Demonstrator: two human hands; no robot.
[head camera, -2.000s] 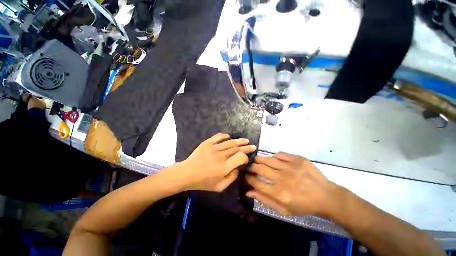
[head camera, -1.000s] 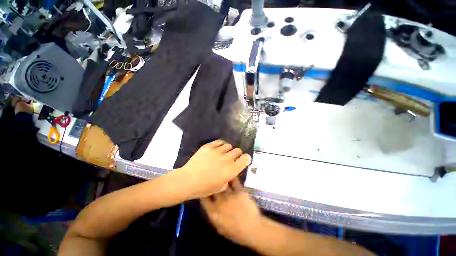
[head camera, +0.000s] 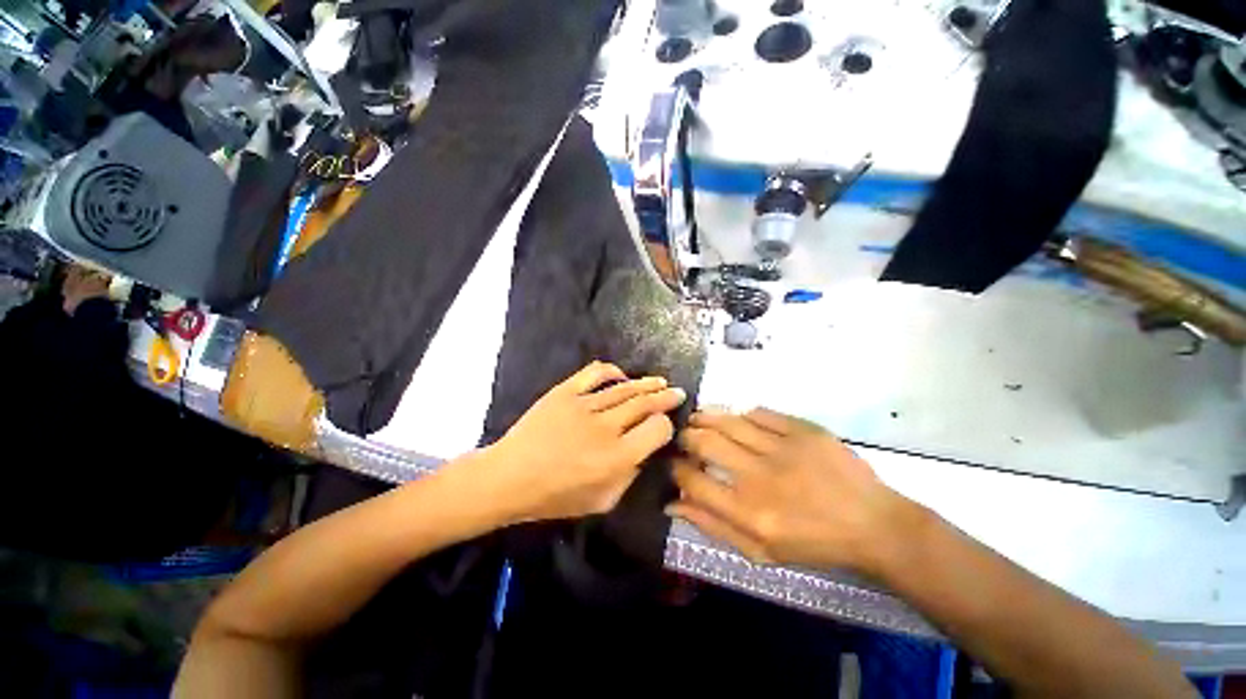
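Observation:
A dark fabric panel lies on the white table under the needle area and hangs over the front edge. My left hand rests on it with bent fingers, pressing it below the presser foot. My right hand is just to the right, its fingertips at the panel's right edge, near my left fingertips. Its thumb side and the fabric between the fingers are partly hidden. The sewing machine stands behind, with its tension knob and shiny metal guard.
A long dark piece lies left of the panel. A black band hangs over the machine head. A grey vented housing, orange-handled snips and a brown patch are at the left. Part of another person's hand shows at far left.
My right hand has moved from below my left hand up to the panel's right edge. The panel's upper part has shifted and its left corner no longer sticks out. The camera view has shifted.

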